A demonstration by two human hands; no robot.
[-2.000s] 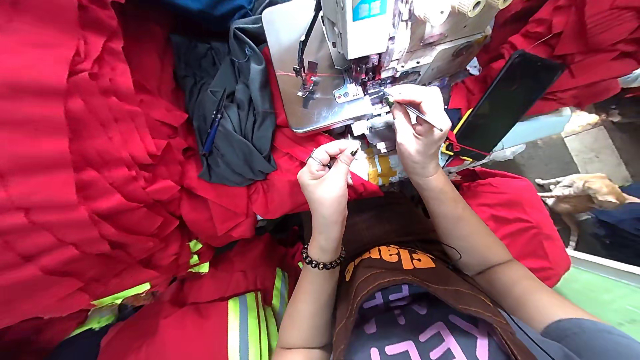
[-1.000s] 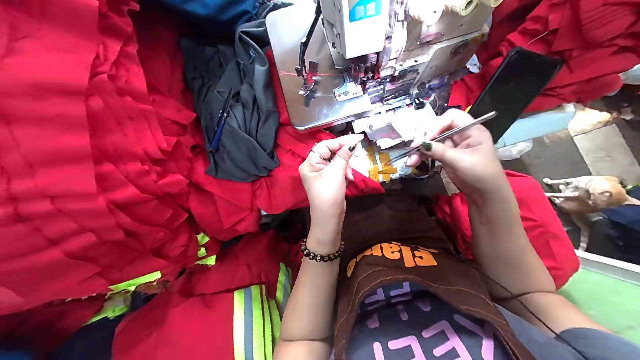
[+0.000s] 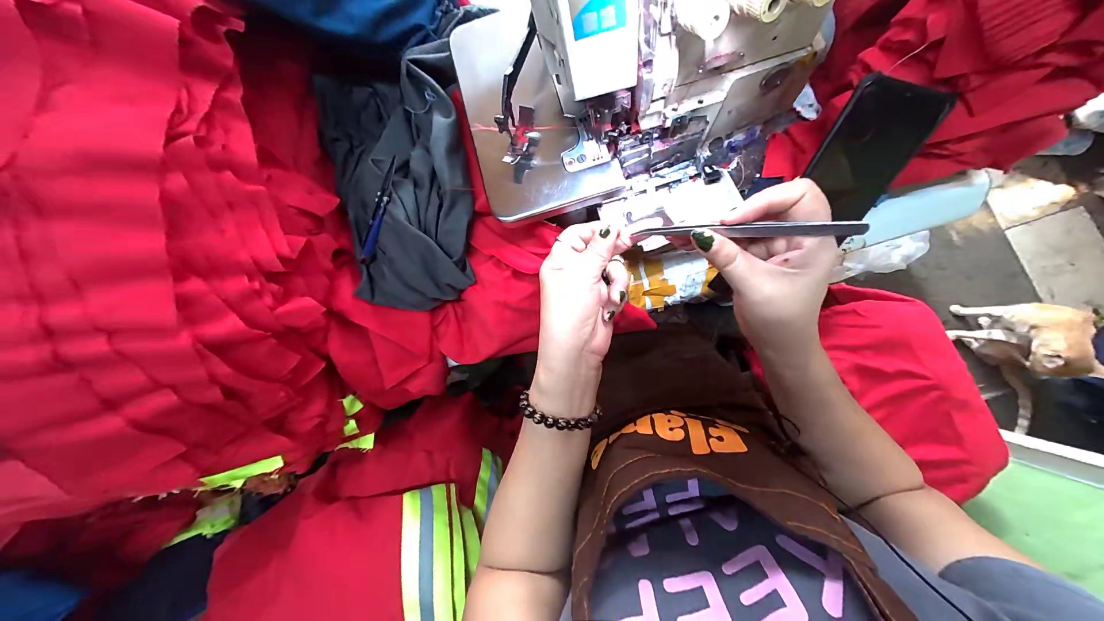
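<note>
Metal tweezers (image 3: 776, 229) lie level in my right hand (image 3: 772, 259), pinched between thumb and fingers, with their tip pointing left. The tip reaches the fingertips of my left hand (image 3: 582, 276), which are pinched together; whether a thread or something else small is between them cannot be told. Both hands are just in front of an overlock sewing machine (image 3: 673, 78). Its metal work plate (image 3: 535, 181) is up and to the left of my hands, with a presser foot (image 3: 522, 145) over it and a red thread across it.
Stacked red fabric (image 3: 103, 259) fills the left side. Dark grey cloth (image 3: 423, 172) bears a pair of blue-handled thread snips (image 3: 376, 220). A black phone (image 3: 880, 138) leans right of the machine. Red garments with reflective strips (image 3: 427, 552) lie below left. A cat (image 3: 1044, 336) lies on the floor at right.
My right hand has come down from the machine, and the tweezers have swung from slanting to level, their tip now at my left fingertips. My left hand has barely moved.
</note>
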